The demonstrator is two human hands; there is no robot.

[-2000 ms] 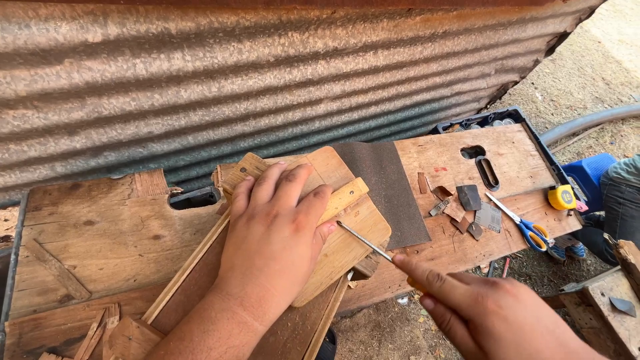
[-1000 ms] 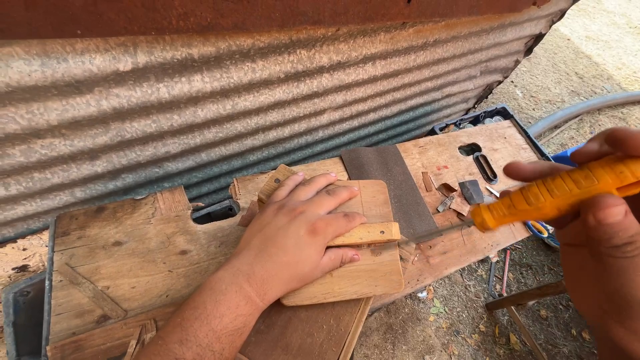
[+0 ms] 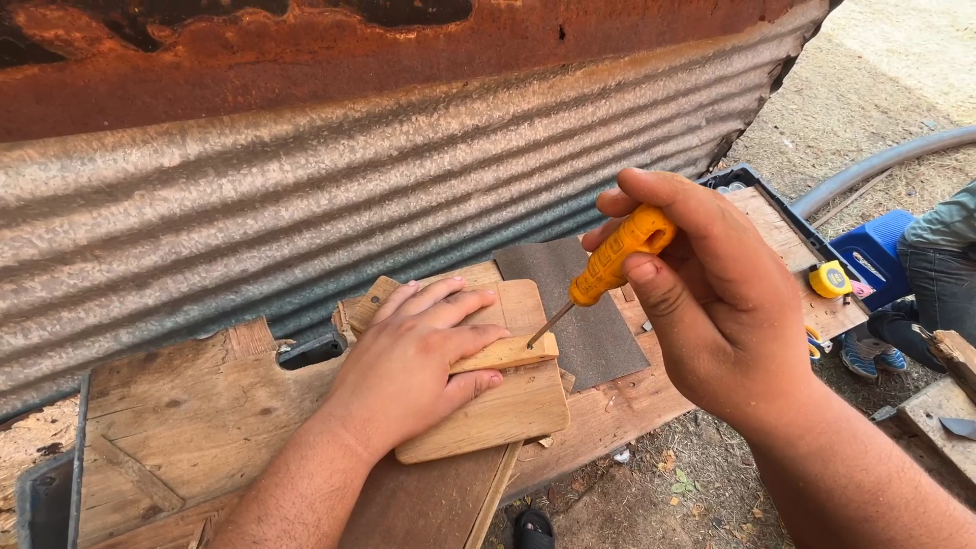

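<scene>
My left hand (image 3: 427,354) lies spread on a wooden board with rounded corners (image 3: 488,419), its fingers pressing the board and a narrow wooden strip (image 3: 511,353) that crosses it. In my right hand (image 3: 705,297) is a screwdriver with an orange handle (image 3: 618,255). The screwdriver slants down to the left, its tip at a screw or hole near the strip's right end. Beneath the board is a brown wooden panel (image 3: 427,503). A dark sheet of sandpaper (image 3: 591,328) lies just to the right of the board.
A corrugated metal sheet (image 3: 366,191) rises behind the wooden workbench (image 3: 191,404). At the right are a yellow tape measure (image 3: 829,280), partly hidden scissors (image 3: 816,343) and a blue plastic stool (image 3: 877,252). Beside it a person's leg (image 3: 945,282) shows. A wooden block (image 3: 938,435) stands lower right.
The screwdriver, raised off the strip's end one second ago, now stands steeply with its tip on the strip. My right hand has moved left over the sandpaper. My left hand still presses the board.
</scene>
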